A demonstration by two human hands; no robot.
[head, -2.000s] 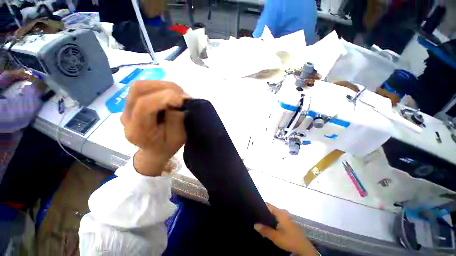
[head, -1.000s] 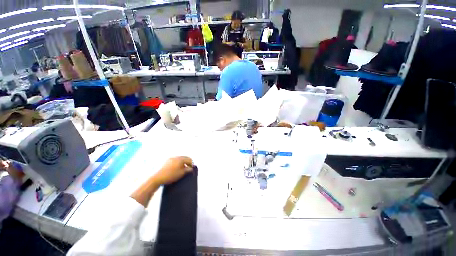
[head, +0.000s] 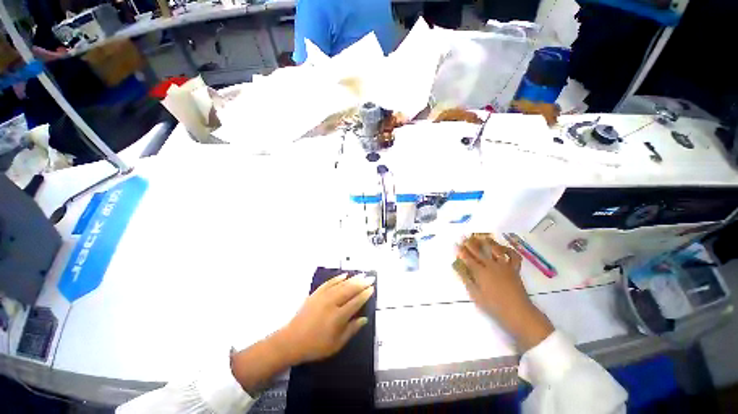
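Note:
A black cloth piece [head: 333,384] lies flat at the table's front edge, left of and below the needle area [head: 388,238], its lower end out of the picture. My left hand [head: 330,317] presses on its upper part, fingers towards the machine. My right hand [head: 495,279] is on the yellow strip [head: 462,268], right of the needle; the fingers cover most of the strip. The presser foot is hard to make out. The black piece is not seen under the needle.
Pink and blue tweezers [head: 532,255] lie right of my right hand. A clear box [head: 692,287] is at the right table end. The blue JACK label [head: 103,234] is on the left tabletop. Pale sheets [head: 275,101] are piled behind the machine, with a person in blue [head: 344,28] beyond.
The view has tilted down. The black piece, earlier held up, now lies flat on the table under my left hand. My right hand has come in from below onto the yellow strip.

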